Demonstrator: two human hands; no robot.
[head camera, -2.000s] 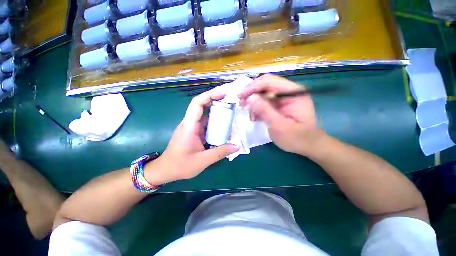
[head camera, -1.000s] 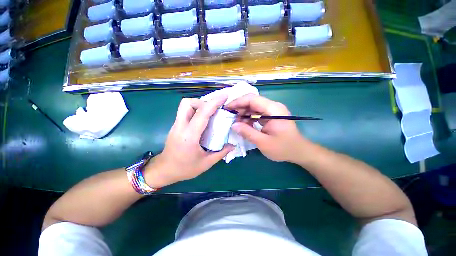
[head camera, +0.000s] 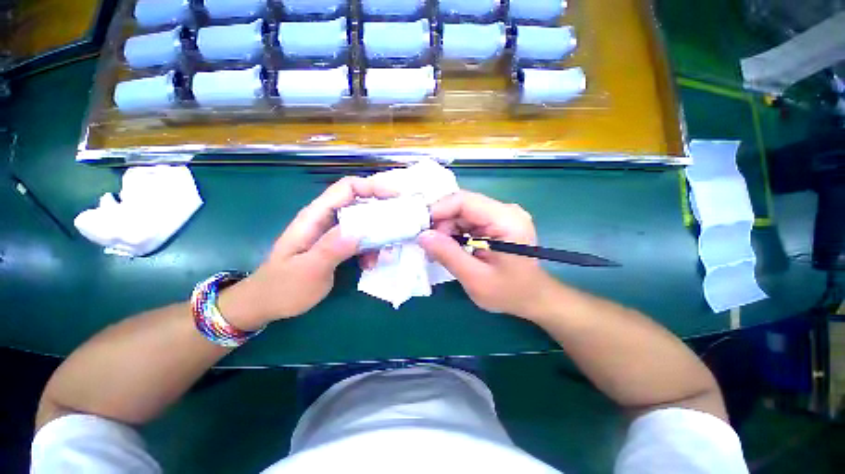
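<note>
A pale white device housing (head camera: 384, 223) lies sideways between my hands, its darker end to the right. My left hand (head camera: 310, 245) holds its left end, with a white wipe (head camera: 398, 278) under and behind it. My right hand (head camera: 496, 245) holds a thin black brush (head camera: 547, 253) with a gold ferrule, its handle pointing right; these fingers also touch the housing's right end. The brush tip is hidden by the fingers.
A clear blister tray (head camera: 394, 102) with rows of housings lies on an amber carrier tray (head camera: 639, 111) beyond my hands. A crumpled wipe (head camera: 144, 211) and a dark rod (head camera: 42, 205) lie left. A creased white strip (head camera: 725, 222) lies right.
The housing has turned from upright to sideways. The brush, blurred at first, now slants down to the right. The whole view has shifted, with the trays and strip appearing further left.
</note>
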